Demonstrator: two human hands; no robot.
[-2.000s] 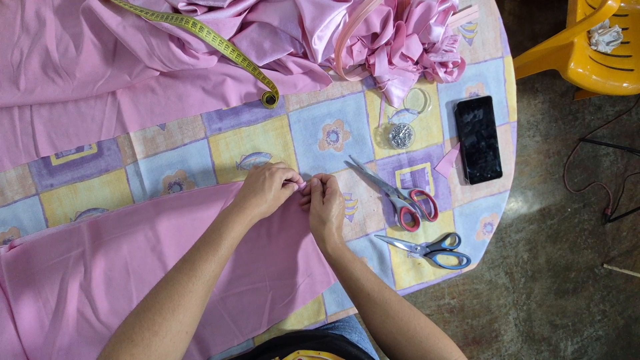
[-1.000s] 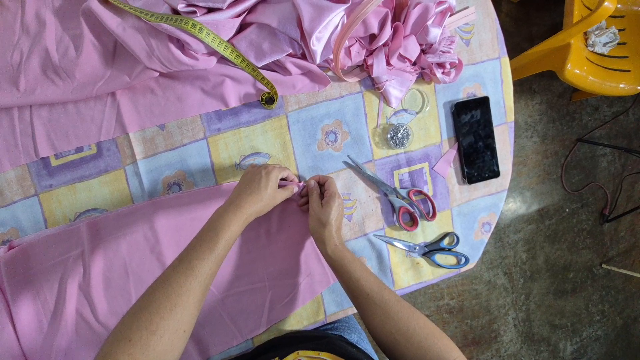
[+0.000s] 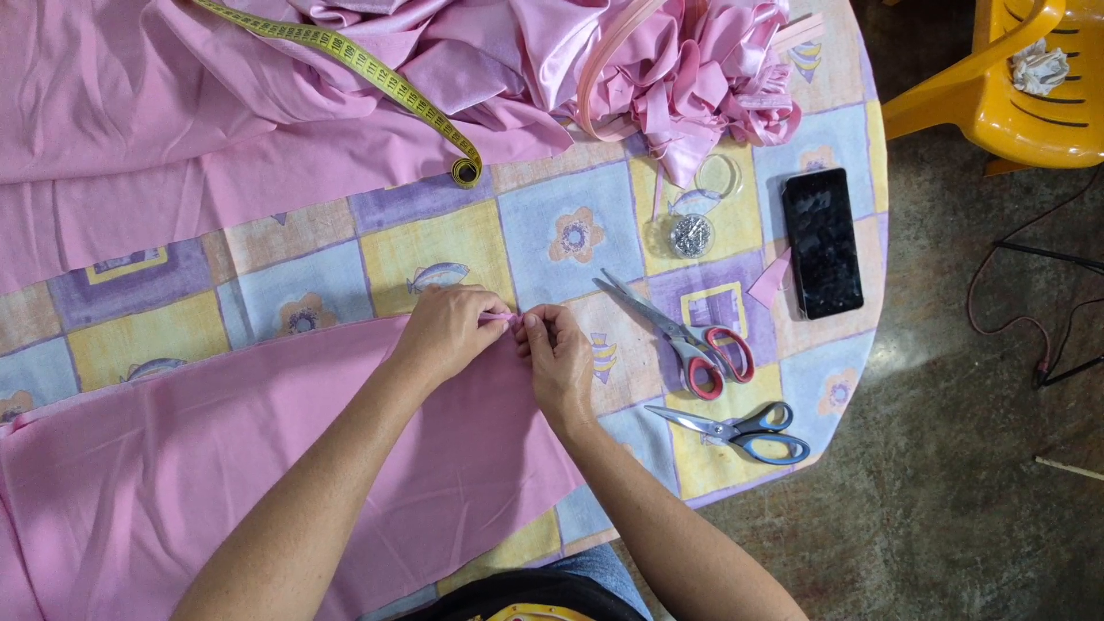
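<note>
A length of pink fabric lies across the near side of the table. At its far right corner my left hand pinches the fabric edge between thumb and fingers. My right hand grips the same corner just beside it, fingertips nearly touching the left ones. Whether a pin is between the fingertips cannot be seen. Right of my hands lie red-handled scissors and, nearer me, blue-and-black-handled scissors. Beyond them stands a small round container of pins, close to a clear round lid.
More pink fabric covers the far left, with a yellow tape measure on it. Gathered pink satin and a pink zipper lie beyond the pins. A smartphone rests near the right edge; a yellow plastic chair stands beyond.
</note>
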